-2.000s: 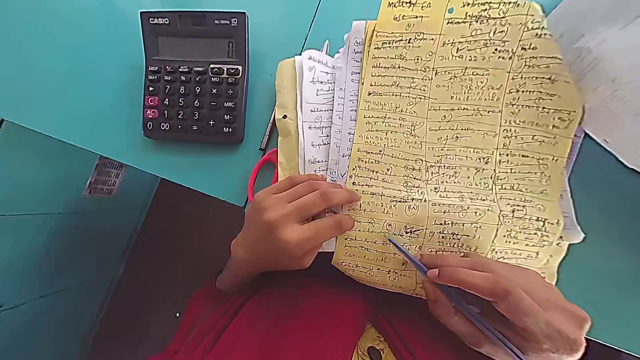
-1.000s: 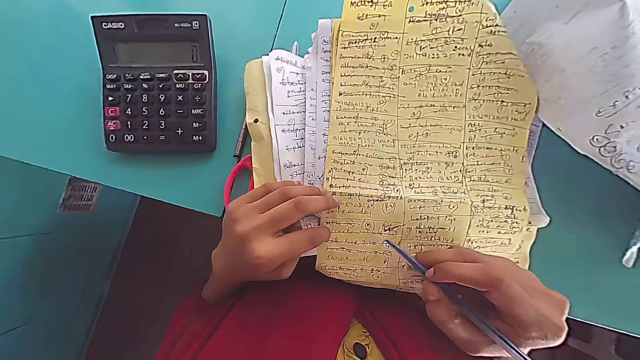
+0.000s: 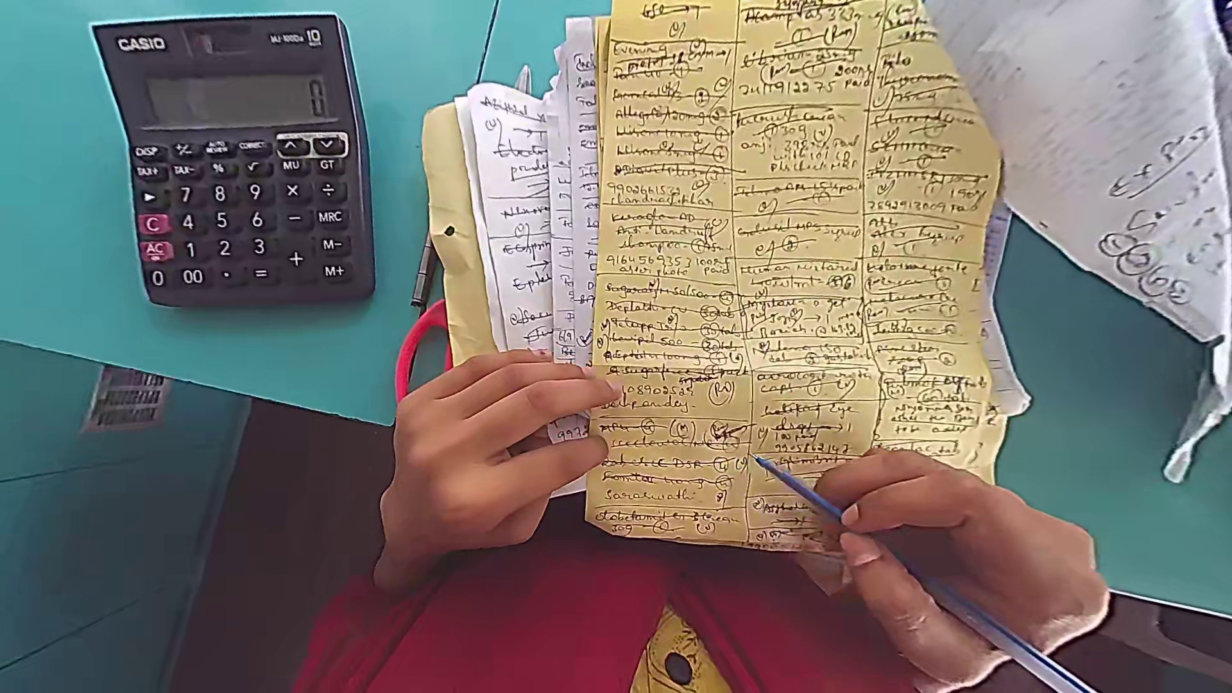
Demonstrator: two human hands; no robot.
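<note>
A yellow sheet of paper [image 3: 808, 337], ruled into columns of handwriting with many lines struck through, lies on top of a stack of papers. My left hand [image 3: 491, 452] rests on its lower left edge, fingers slightly bent, with no tool in them. My right hand [image 3: 953, 558] holds a blue ballpoint pen [image 3: 818, 500] between thumb and fingers. The pen's tip is at the line between the left and middle columns, low on the sheet. White written sheets [image 3: 510, 221] stick out from under the yellow sheet at the left.
A black Casio calculator [image 3: 236, 164] lies at the upper left of the teal table [image 3: 58, 231]. Red scissor-like handles [image 3: 414, 346] and a dark pen [image 3: 423, 274] show beside the stack. A white plastic bag or sheet with writing [image 3: 1107, 144] lies at the upper right.
The pen tip has moved from the left column to the line beside the middle column. My left hand has stayed at the sheet's lower left edge. The view has shifted somewhat.
</note>
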